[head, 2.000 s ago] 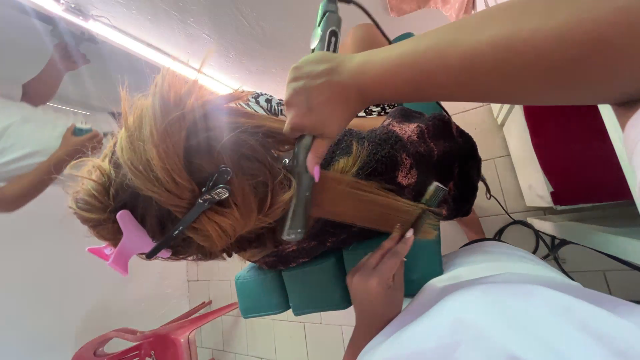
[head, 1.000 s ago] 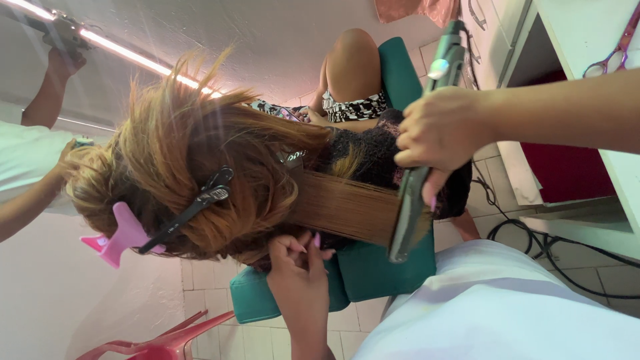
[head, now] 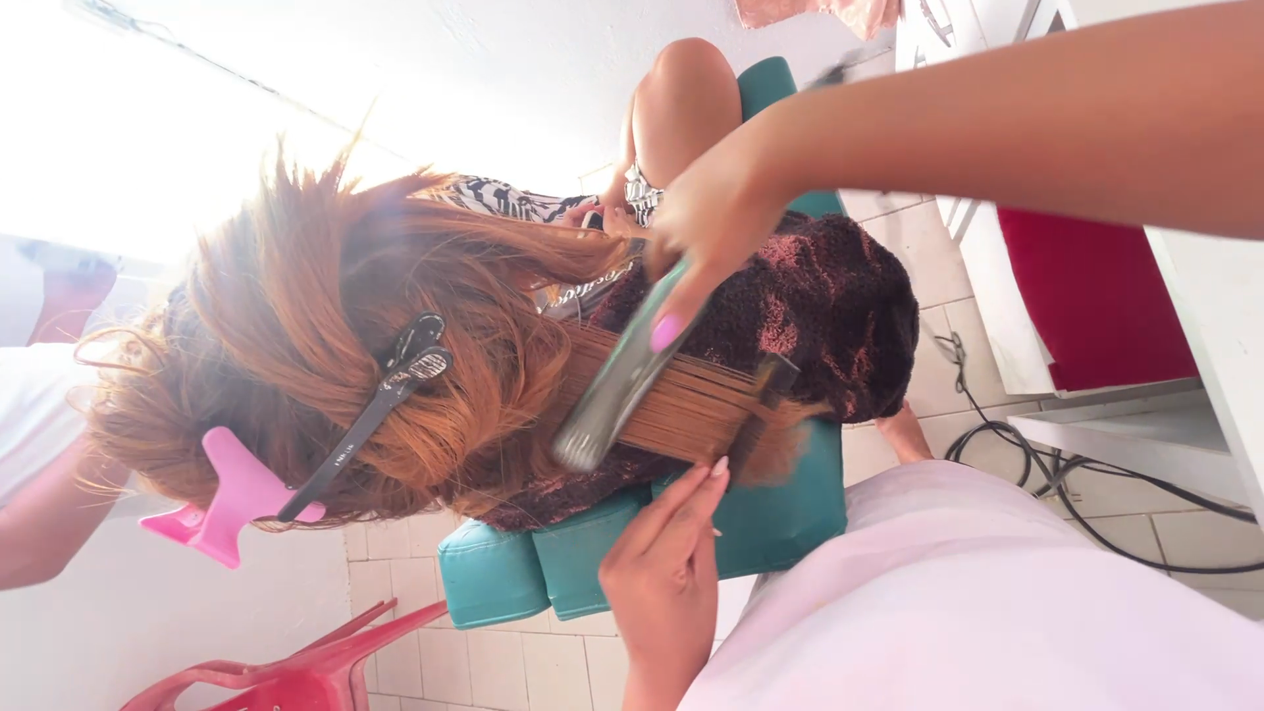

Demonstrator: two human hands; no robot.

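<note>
A seated person's reddish-brown hair [head: 326,326] fills the left half of the view. My right hand [head: 716,212] grips a hair straightener [head: 617,380], slightly blurred, which lies across a flat strand [head: 681,395] near the head. At the lower edge of this strand, my left hand [head: 671,563] pinches a dark comb [head: 758,420] set across the hair just before its tips. A black sectioning clip [head: 370,425] and a pink claw clip [head: 232,494] hold hair on the head. Beneath the strand is a dark, reddish-patterned towel [head: 839,306] over the person's shoulders.
The teal padded chair [head: 494,573] is under the person, whose bare knee [head: 691,99] shows beyond. A red plastic chair [head: 296,681] stands at the lower left. Black cables [head: 1057,474] lie on the tiled floor beside a white cabinet [head: 1205,326]. A mirror at the left edge shows reflected arms.
The straightener has moved from the strand's tips back toward the head. My left hand has gone from near the head to the tips, where it holds the comb.
</note>
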